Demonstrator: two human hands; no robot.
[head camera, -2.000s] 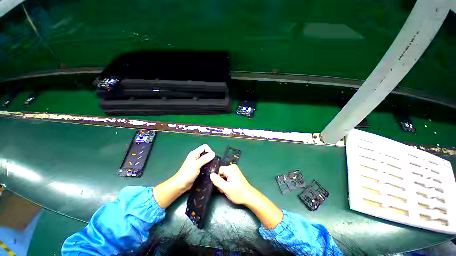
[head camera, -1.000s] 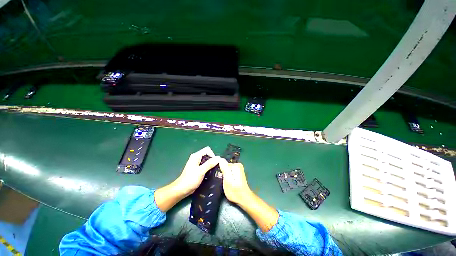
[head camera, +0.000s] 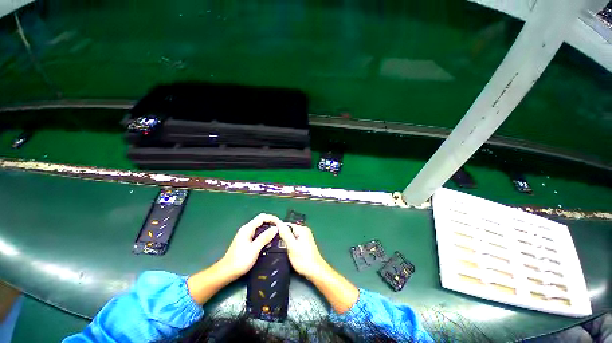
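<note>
A black phone body (head camera: 268, 285) with small yellow and white marks stands lengthwise in front of me, its lower end towards me. My left hand (head camera: 249, 248) grips its upper left side and my right hand (head camera: 300, 249) its upper right side. Both thumbs meet over its upper end, so that end and any cover there are mostly hidden. A black small cover (head camera: 295, 217) shows just behind my right hand. Two more covers lie to the right, one (head camera: 368, 254) touching or nearly touching the other (head camera: 396, 270).
Another phone body (head camera: 161, 222) lies at left. A white parts tray (head camera: 506, 251) lies at right beside the slanting white post (head camera: 486, 100). Beyond the edge rail (head camera: 268, 188), the green belt carries a black block stack (head camera: 218, 127) and a spaced phone (head camera: 330, 163).
The held phone body has turned from tilted to nearly straight, and my hands have closed over its upper end. The view has shifted, moving the bench things left and down in the picture.
</note>
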